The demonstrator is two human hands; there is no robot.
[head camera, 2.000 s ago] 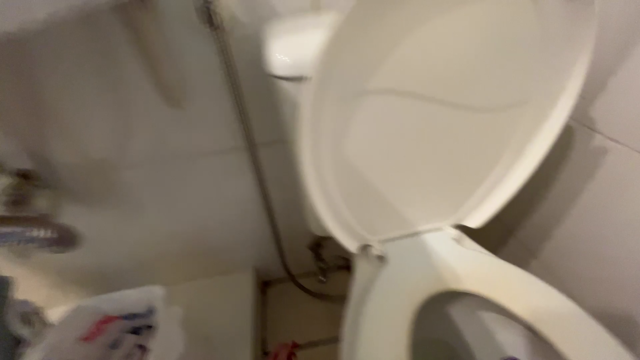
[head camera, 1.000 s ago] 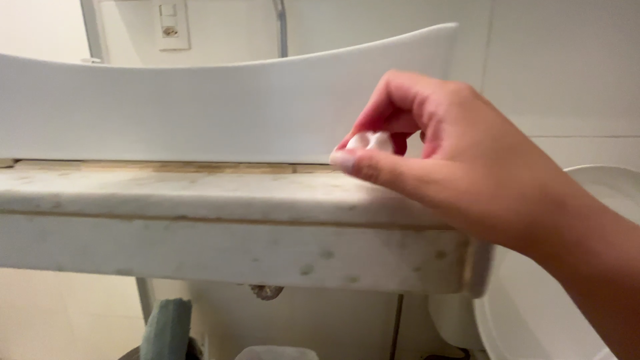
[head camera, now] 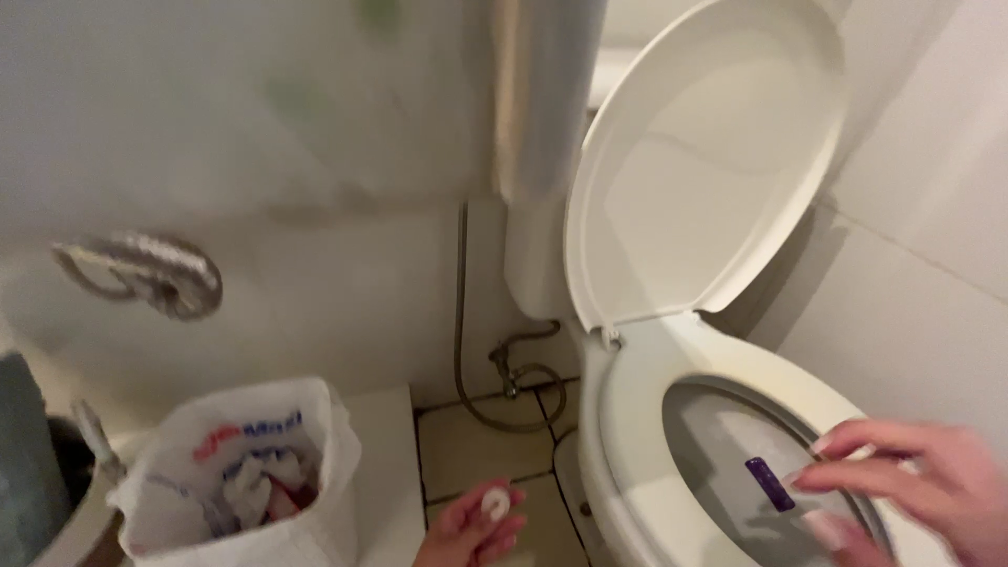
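Observation:
My left hand (head camera: 476,524), low in the middle of the view, holds a small round white object (head camera: 495,504) with a hole or recess in its face. My right hand (head camera: 898,488) is over the right side of the toilet seat (head camera: 646,441), its fingers apart and blurred; a bit of something white shows between them, too unclear to name. Just left of its fingertips, a small dark purple oblong piece (head camera: 769,484) appears over the toilet bowl (head camera: 709,441); whether it touches anything cannot be told. The toilet lid (head camera: 709,157) stands raised.
At the lower left stands a bin lined with a white plastic bag (head camera: 331,472), holding crumpled paper. A metal drain fitting (head camera: 169,276) hangs above it. A flexible hose (head camera: 460,315) and valve (head camera: 508,378) are by the wall. The counter's edge (head camera: 547,94) juts in overhead.
The view has swung from the marble counter down to the toilet. One second ago a hand held a small white object at the basin; now both hands are low, near the toilet.

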